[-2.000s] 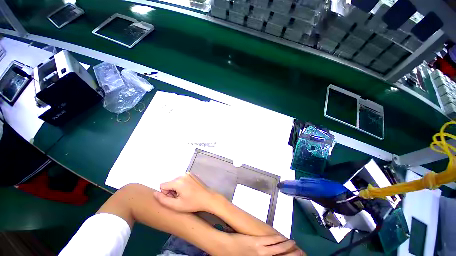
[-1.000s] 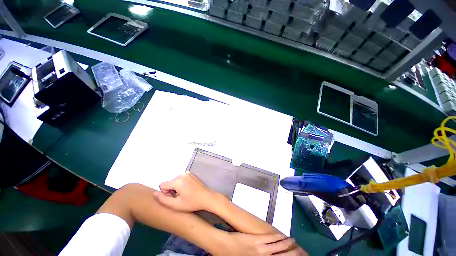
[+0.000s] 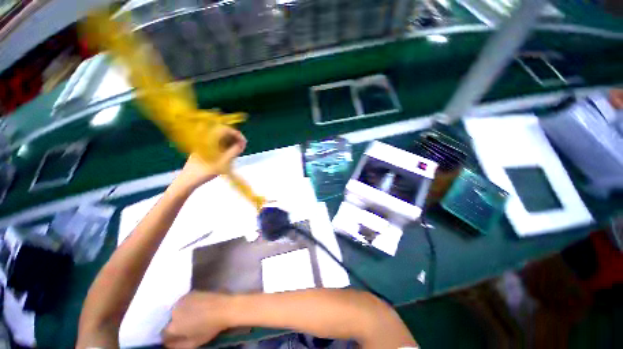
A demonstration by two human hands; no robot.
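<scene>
My left hand (image 3: 229,141) is raised above the white work sheet (image 3: 147,228), curled around the yellow suspension cord (image 3: 160,92); blur hides its exact finger contact. The electric screwdriver (image 3: 274,223) hangs below on the cord over the fixture, with its dark end and black cable showing; its blue body is not visible. My right hand (image 3: 193,320) is a blurred, closed fist at the lower left of the brown fixture (image 3: 220,264), with nothing visible in it. A white pad (image 3: 288,270) lies in the fixture's right part.
Circuit boards (image 3: 328,167) and a white box-like unit (image 3: 389,180) stand right of the sheet. A white cut-out frame (image 3: 557,215) lies farther right. A housing (image 3: 355,100) lies on the green conveyor behind. Plastic bags (image 3: 85,228) lie left.
The view has swung right and is blurred. My arms have uncrossed; my left hand has risen and taken hold of the cord. The screwdriver has moved left, over the fixture.
</scene>
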